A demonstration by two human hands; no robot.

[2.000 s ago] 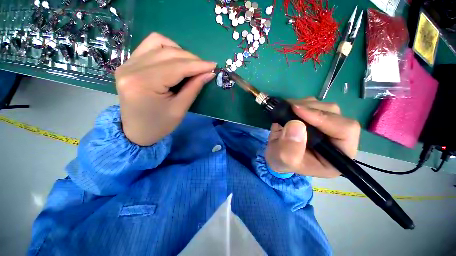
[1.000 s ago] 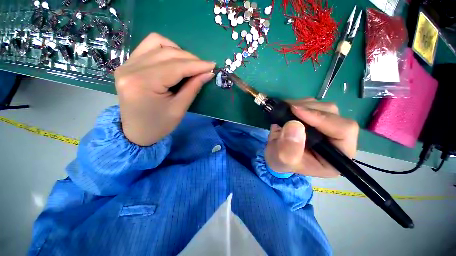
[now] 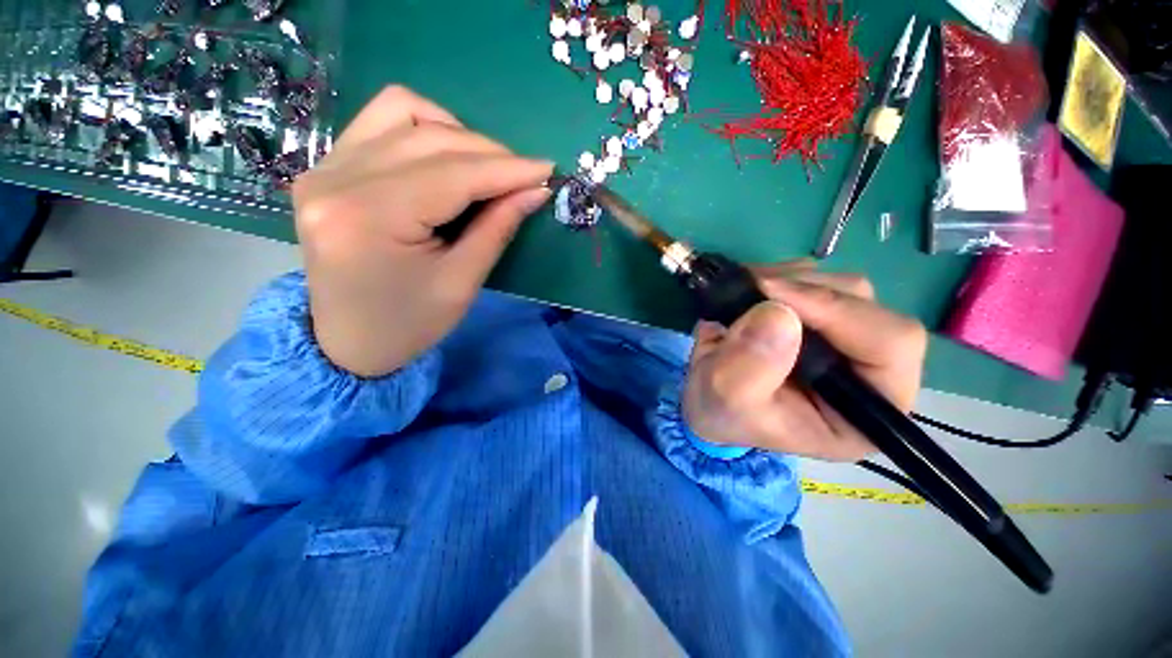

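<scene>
A small round dark and silvery workpiece (image 3: pixel 577 204) lies on the green mat near its front edge. My left hand (image 3: pixel 409 219) is beside it, thumb and forefinger pinched at its upper left edge; whether they grip the workpiece or a thin wire on it is too small to tell. My right hand (image 3: pixel 807 363) holds the black soldering iron (image 3: pixel 887 431), its brownish metal tip at the upper right side of the workpiece. A short thin red wire hangs below the workpiece. The exact contact of the tip is too small to see.
Clear tray (image 3: pixel 167 180) of dark parts at left. Silver-white discs (image 3: pixel 639 77) lie behind the workpiece, with red wires (image 3: pixel 803 77), tweezers (image 3: pixel 874 142) and a bag of red contents (image 3: pixel 983 129) to their right. Pink sheet (image 3: pixel 1047 276) and black box (image 3: pixel 1131 270) stand far right.
The rear end of the soldering iron has shifted slightly left, and my right thumb has moved a little up. The black cord now shows under the handle. My left hand and the workpiece have barely moved.
</scene>
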